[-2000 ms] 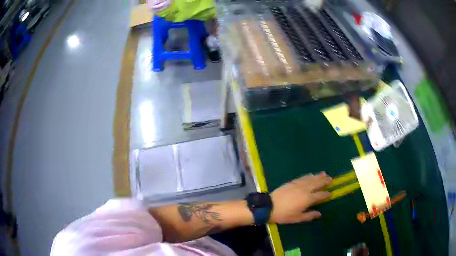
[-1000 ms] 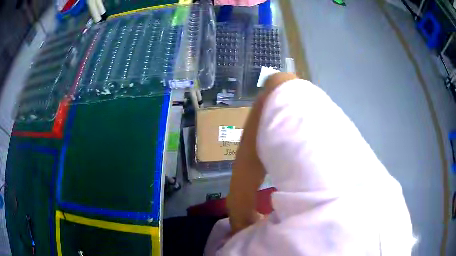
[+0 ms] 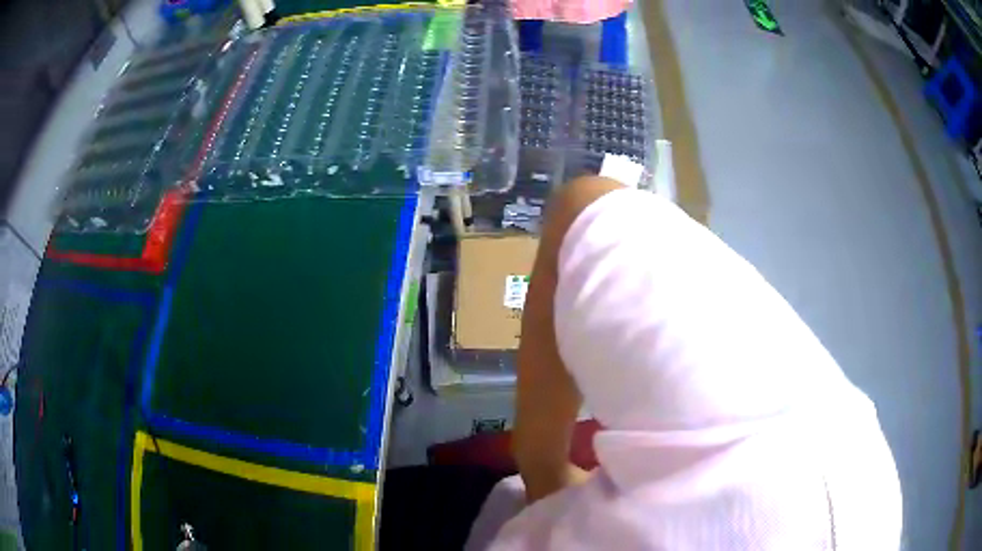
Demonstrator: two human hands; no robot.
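Note:
Neither hand is visible. My right arm comes in from the lower right in a pink sleeve, its elbow bent and its bare forearm running down the picture; the hand end is hidden by the sleeve. In front, a large clear blister tray (image 3: pixel 312 118) lies on the green mat (image 3: pixel 282 312) and overhangs the bench's edge. Its pockets look empty. Another clear tray (image 3: pixel 129 140) lies left of it. Beyond the edge, lower down, a tray with dark parts in rows (image 3: pixel 614 113) is partly hidden by my elbow.
A brown carton (image 3: pixel 490 291) with a white label sits beside and below the bench edge. A small shiny metal object (image 3: pixel 188 538) is at the near bench edge. Thin leads (image 3: pixel 72 484) lie at the left. A person's pink clothing (image 3: pixel 571 11) shows at the top. Grey floor runs along the right.
The view has swung from the fan side of the bench to the blister trays. My left hand, flat on the mat earlier, has left the picture; my bent right arm has come in.

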